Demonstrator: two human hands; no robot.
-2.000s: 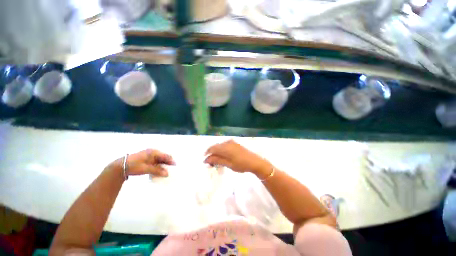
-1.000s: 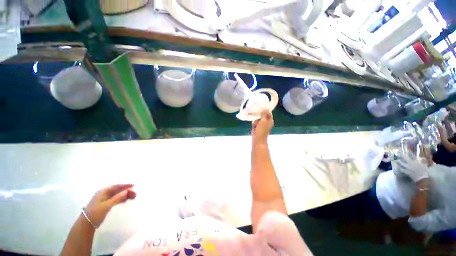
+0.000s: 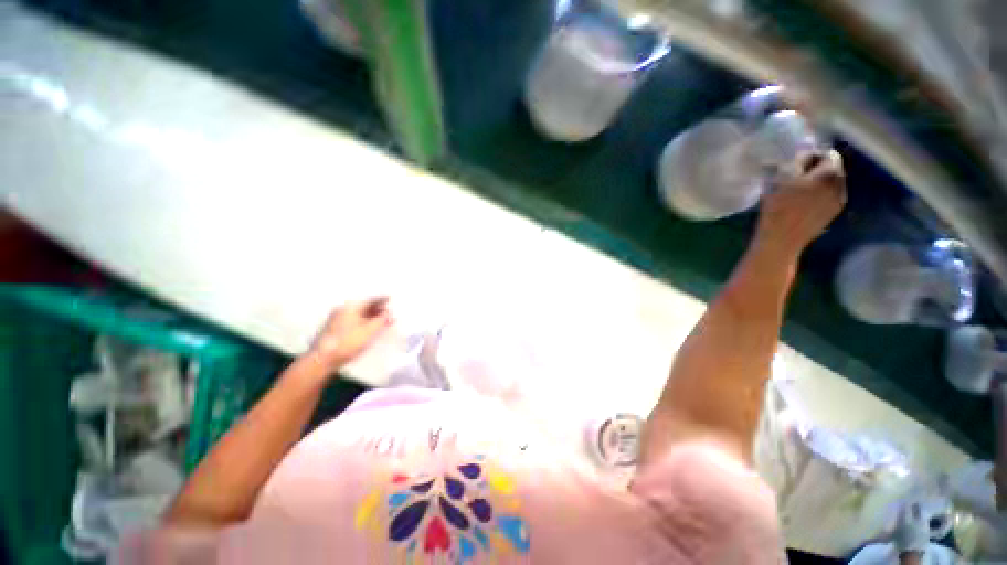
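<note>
My right hand [image 3: 809,196] reaches over the dark green belt at the upper right. Its curled fingers are at the rim side of a clear jug body with a milky white base [image 3: 707,171]. A pale round shape shows beside the fingertips; blur hides whether the fingers grip it or the rim. My left hand [image 3: 356,329] is over the white bench [image 3: 265,199] near its front edge, with fingers loosely extended and nothing visible in it. A crumpled pale cloth or film [image 3: 475,359] lies on the bench close to my shirt.
Other jug bodies [image 3: 580,83] stand along the belt on both sides. A green post [image 3: 403,83] rises at the bench's back edge. A green crate [image 3: 210,342] of white parts [image 3: 133,408] is at lower left. A small round part [image 3: 618,439] and heaped white parts [image 3: 828,475] are at right.
The view has turned and tilted down. My right hand held a white ring part over the belt; that part is no longer clearly visible. The crate has come into view.
</note>
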